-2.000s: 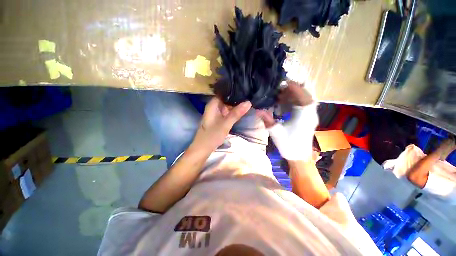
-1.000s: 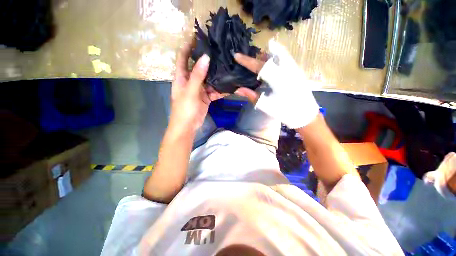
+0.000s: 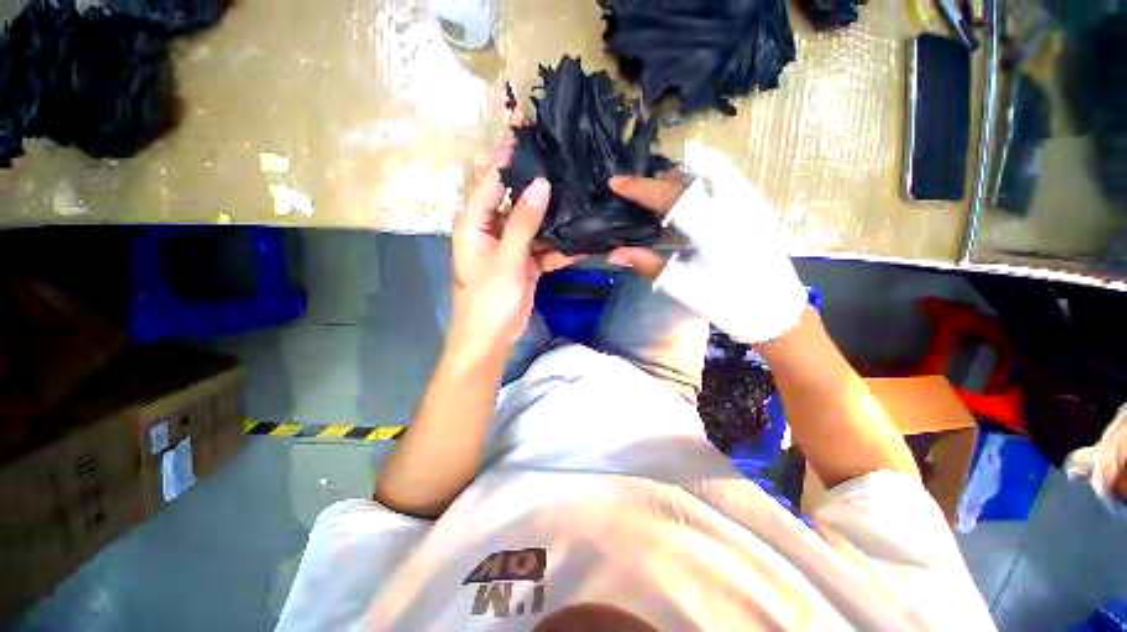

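A black spiky hair cluster (image 3: 578,154) is held between my two hands at the bench's front edge, its jagged tips pointing away from me. My bare left hand (image 3: 497,247) grips its left side, thumb on the near face. My right hand (image 3: 729,247), in a white glove with bare fingertips, holds its lower right side with thumb and fingers. The fingertips behind the cluster are partly hidden.
More black clusters lie on the bench (image 3: 358,161) at the far left (image 3: 87,87) and top centre (image 3: 702,49). A flat dark phone-like rectangle (image 3: 938,117) lies right. A blue bin of black pieces (image 3: 738,401) and open carton (image 3: 929,407) stand right of my lap. Another person's hand (image 3: 1100,463) shows far right.
The cluster was upright over the bench edge and is now cupped lower between both hands. My gloved hand, blurred earlier, has closed on its right side. The view has shifted left.
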